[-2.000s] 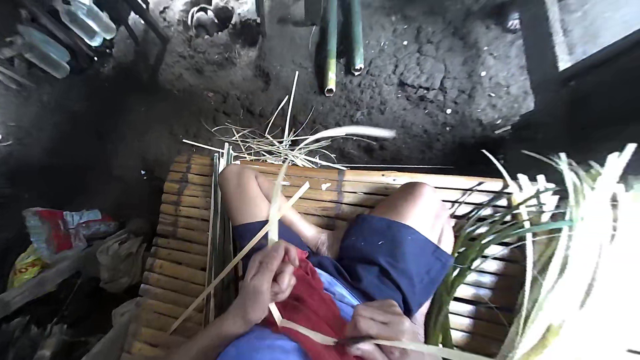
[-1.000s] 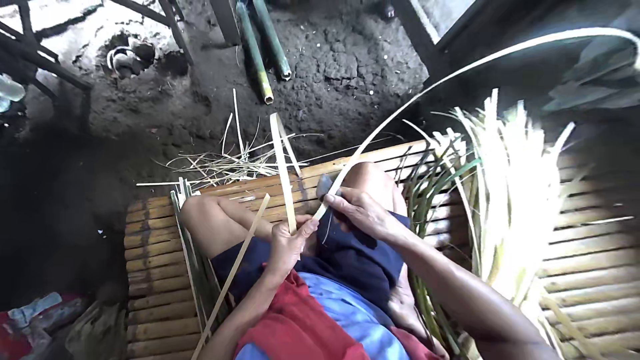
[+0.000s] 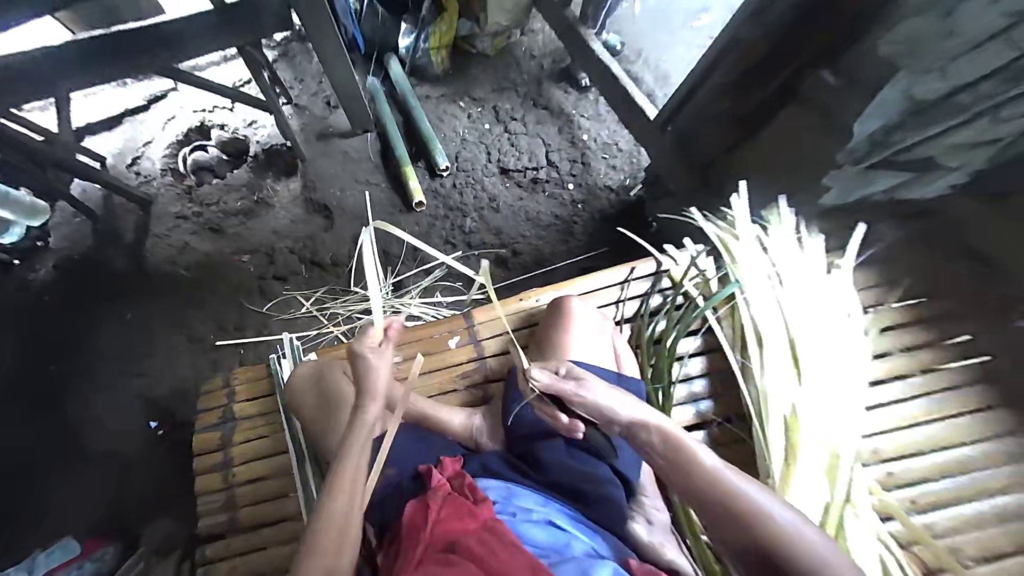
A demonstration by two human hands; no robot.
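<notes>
My left hand (image 3: 374,358) is closed on a pale, thin plant strip (image 3: 372,280) that rises above the left knee and bends over toward the right. Over the navy shorts, my right hand (image 3: 560,394) grips the strip's lower right end, and a dark knife-like tool (image 3: 598,442) shows under its palm; its shape is partly hidden. Another flat pale strip (image 3: 394,432) leans across the left thigh beside my left forearm. Right of the right knee lies a big bundle of pale strips (image 3: 800,352), with green strips (image 3: 664,352) next to it.
I sit cross-legged on a bamboo slat platform (image 3: 248,448). Thin shavings (image 3: 400,300) are heaped at its front edge on the dirt floor (image 3: 520,152). Two green bamboo poles (image 3: 396,148) lie beyond. Dark wooden legs and braces (image 3: 332,64) stand at the upper left.
A second ago the hands were close together and a long strip arched to the upper right. Now they are farther apart, with a bent strip between them. The view has shifted.
</notes>
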